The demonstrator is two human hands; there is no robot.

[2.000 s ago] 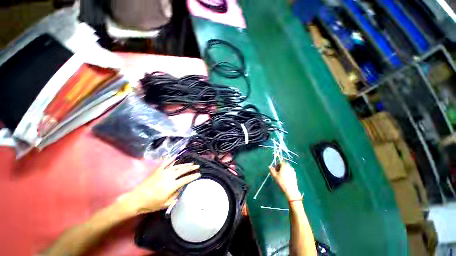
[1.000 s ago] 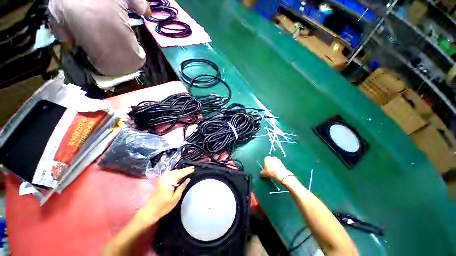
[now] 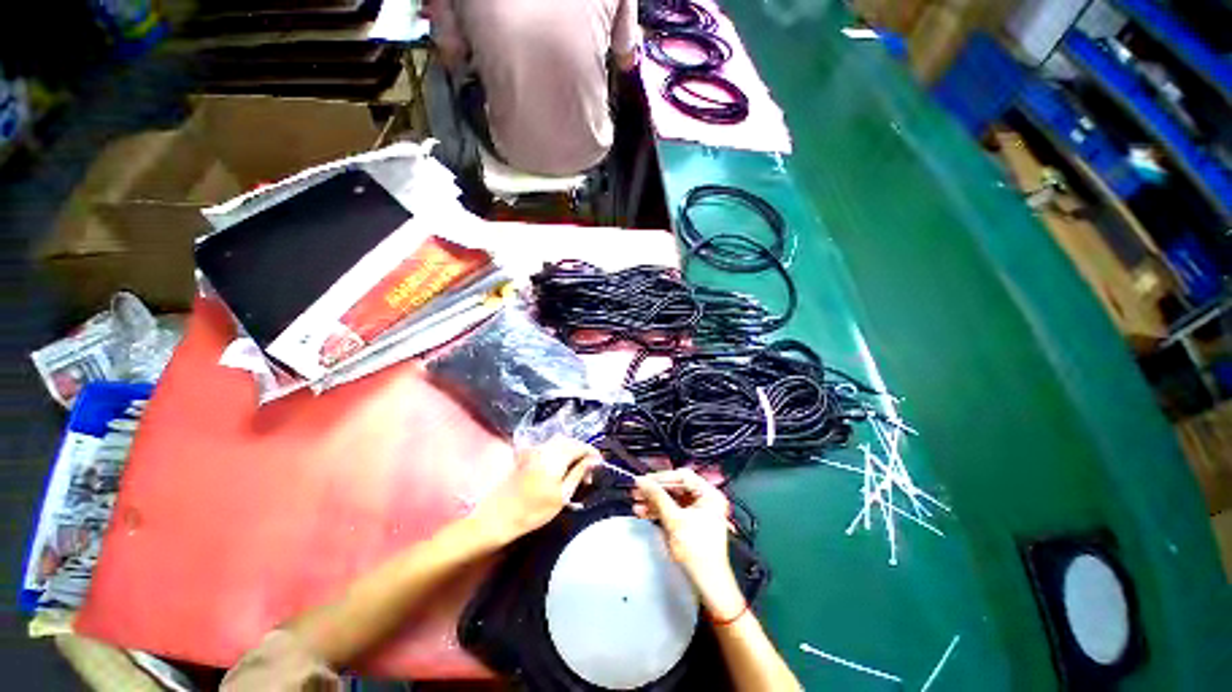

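A black square housing with a pale round disc (image 3: 623,603) lies face up on the red mat's front edge. My left hand (image 3: 547,484) and my right hand (image 3: 686,521) meet above its far edge. A thin white cable tie (image 3: 618,471) runs between their fingertips, with both hands pinching at it. Small dark parts or cable at that edge are partly hidden by the fingers. Several loose cable ties (image 3: 892,489) lie on the green bench to the right. A black cable bundle with a white band (image 3: 757,406) lies just beyond the housing.
Beyond my hands are a clear bag of dark parts (image 3: 520,376), another cable bundle (image 3: 622,304), coiled cable (image 3: 731,230) and printed sheets (image 3: 405,298) with a dark panel. A second housing (image 3: 1092,611) lies right. A blue bin (image 3: 81,500) is left; a person (image 3: 534,81) sits ahead.
My right hand has moved from the bench by the loose cable ties to the housing's far edge, bringing a white tie. My left hand has shifted to meet it. The view has turned left.
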